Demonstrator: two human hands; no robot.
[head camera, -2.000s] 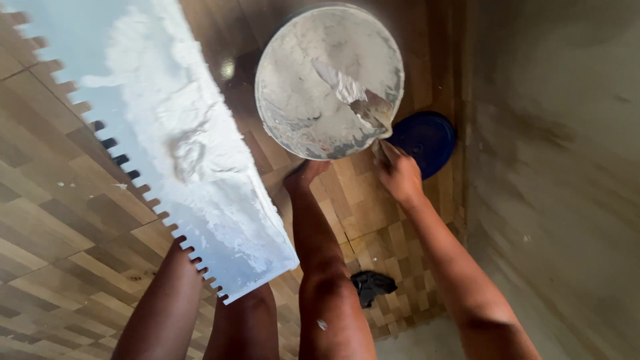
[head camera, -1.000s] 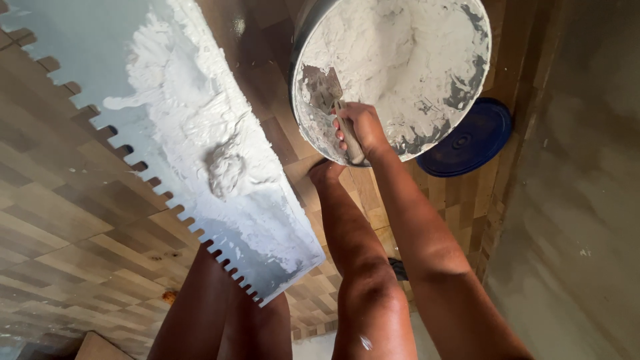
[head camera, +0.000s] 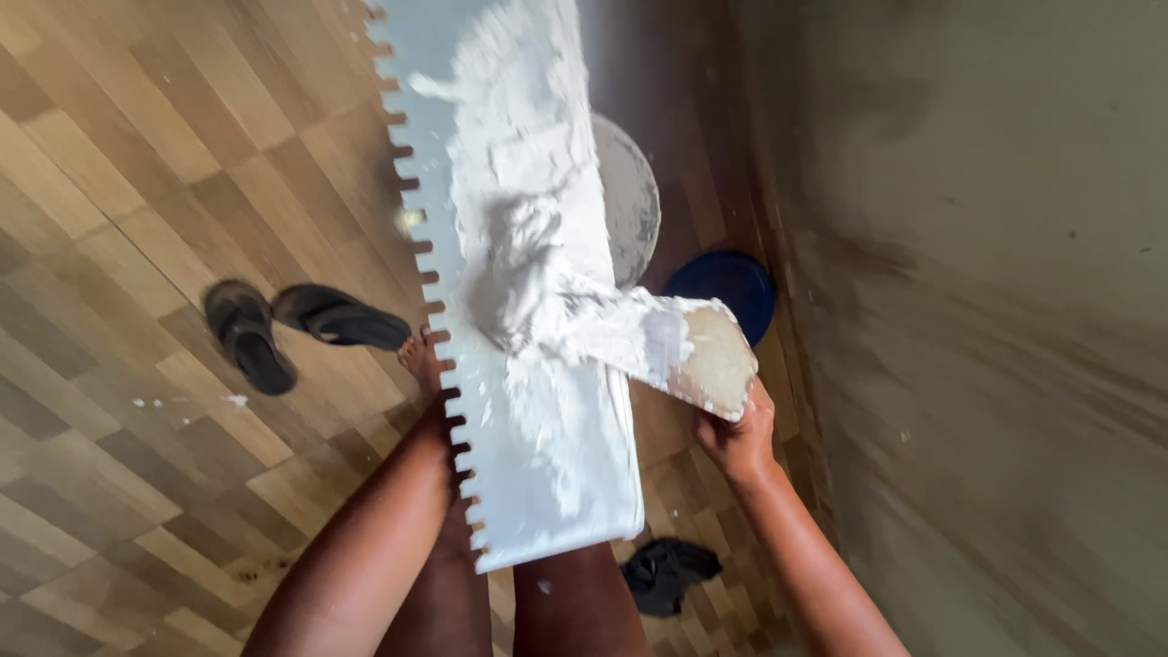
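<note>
A wide notched plastering blade (head camera: 547, 411) spans the middle of the head view, bearing a thick smear and mound of white paste (head camera: 525, 260). My left forearm runs up behind its toothed edge; the left hand is hidden there. At the right, my right hand (head camera: 744, 433) grips a putty knife (head camera: 716, 360) by its handle, which the blade mostly hides. The knife's paste-coated end touches the mound. Behind the notched blade, part of a bucket (head camera: 630, 201) shows, with paste on its inside.
A dark blue lid (head camera: 730, 283) lies on the wood-patterned floor (head camera: 119, 301) near the bucket, beside a grey wall (head camera: 985, 274). A pair of dark flip-flops (head camera: 338, 315) is at the left, by my foot. Crumpled black material (head camera: 671, 575) lies at the bottom, right of my legs.
My right hand has moved out of the bucket with the putty knife, whose end is now at the paste on the notched blade. The view has shifted, and the blade now partly covers the bucket.
</note>
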